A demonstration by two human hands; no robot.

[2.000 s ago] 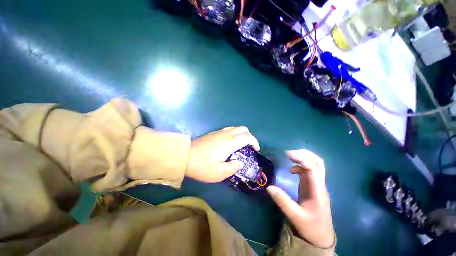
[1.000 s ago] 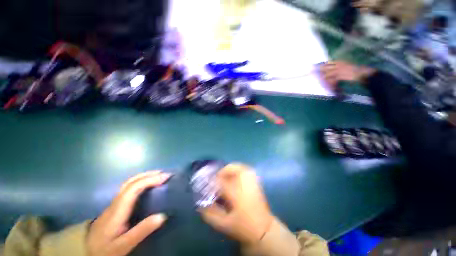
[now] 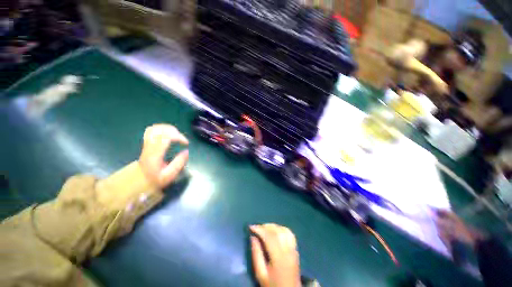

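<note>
My left hand [image 3: 163, 156] is at centre left above the green mat, fingers curved and thumb apart, with nothing seen in it. It is left of a row of round black units [image 3: 269, 157] with silvery centres and red, orange and dark wires. My right hand [image 3: 276, 253] is at the bottom centre, cut off by the edge, fingers bent and a gap at the thumb. No unit shows in it. The picture is blurred.
Stacked black trays [image 3: 264, 73] stand behind the row. A blue tool [image 3: 359, 188] lies on the white sheet [image 3: 393, 162]. Another person's hand [image 3: 455, 227] is at the right. A small pale item [image 3: 56, 92] lies far left. Yellowish items [image 3: 407, 106] are at the back right.
The view has swung left, bringing the tray stack into full view. The unit that was at my right hand is out of sight. My left hand has moved up towards the row.
</note>
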